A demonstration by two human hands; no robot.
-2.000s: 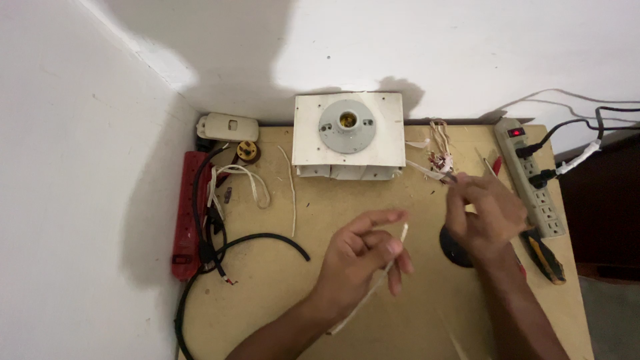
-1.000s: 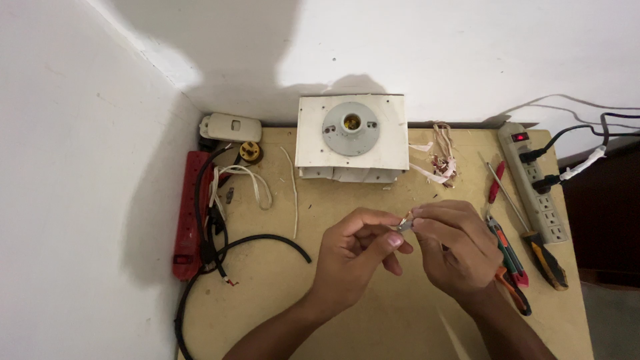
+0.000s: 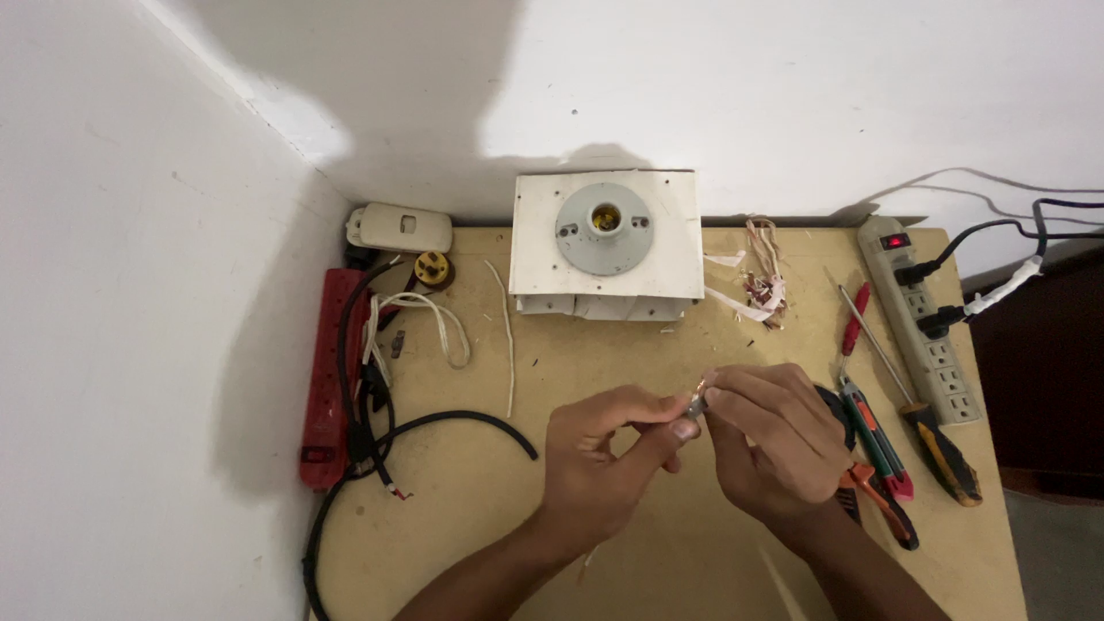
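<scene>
Near the middle of the table my left hand (image 3: pixel 612 448) pinches a small grey metal piece (image 3: pixel 696 407) between thumb and index finger. A bare copper wire end (image 3: pixel 700 385) rises from it, and the fingertips of my right hand (image 3: pixel 772 431) close on that wire end. The tail of a white wire (image 3: pixel 589 556) shows below my left wrist. Behind the hands stands a white box (image 3: pixel 535 233) with a round grey lampholder (image 3: pixel 604 228) on its top. What lies inside my curled fingers is hidden.
On the left lie a red power strip (image 3: pixel 332 379), black cable (image 3: pixel 466 416), white cord (image 3: pixel 444 315), yellow plug (image 3: pixel 432 269) and beige device (image 3: pixel 405 227). On the right are a beige power strip (image 3: pixel 927 328), screwdriver (image 3: pixel 940 453), cutter (image 3: pixel 875 444), orange-handled tool (image 3: pixel 888 509) and wire scraps (image 3: pixel 763 293).
My right hand has come from the right side of the table to my left hand. The small grey piece is now held between them, where my left hand earlier showed a white wire.
</scene>
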